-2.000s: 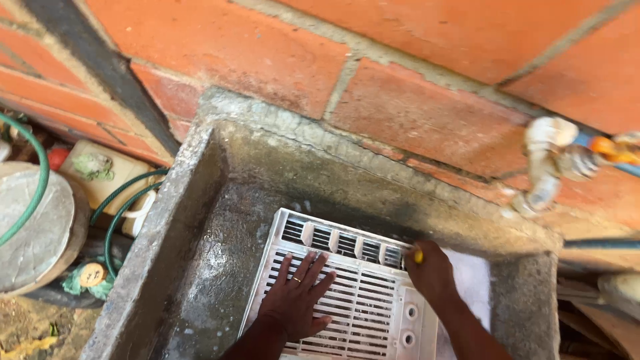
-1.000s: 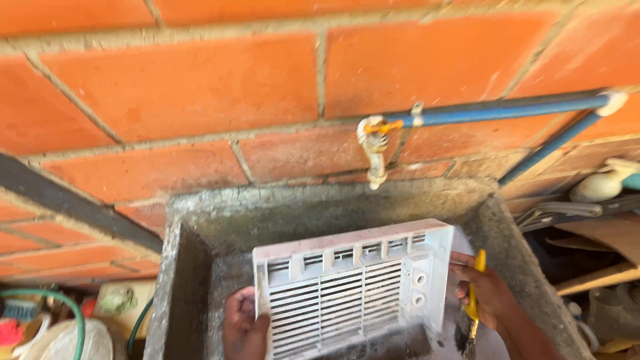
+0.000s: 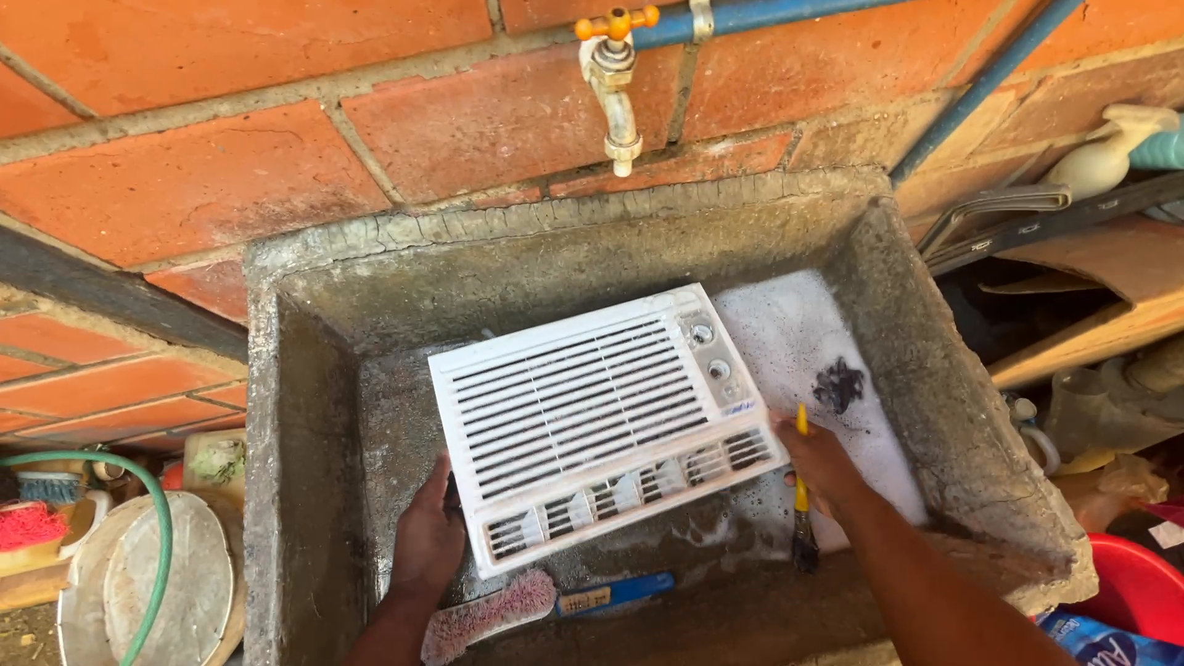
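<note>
A white plastic air conditioner front grille (image 3: 578, 407) is held tilted between both hands over a concrete sink (image 3: 573, 199), its louvre strip nearest me and its two knob holes at the upper right. My left hand (image 3: 430, 536) grips its left edge. At the lower right corner, my right hand (image 3: 819, 467) holds both the grille and a paintbrush (image 3: 802, 481) with a yellow handle, dark bristles down. Below the grille lie a pink-bristled scrub brush (image 3: 490, 615) and a blue-handled brush (image 3: 615, 592), whose bristles I cannot make out. White suds and a dark clump (image 3: 839, 386) are at the sink's right.
A brass tap (image 3: 615, 102) with an orange handle juts from the brick wall above the sink. A green hose (image 3: 165, 527) and a round metal lid (image 3: 166, 578) are at the left. On the right are a cardboard box (image 3: 1101, 324) and a red basin (image 3: 1138, 583).
The grille has been lifted and turned around, its louvre strip passing from the far side to the near side. My left hand has gone from its face to its edge. The view has shifted.
</note>
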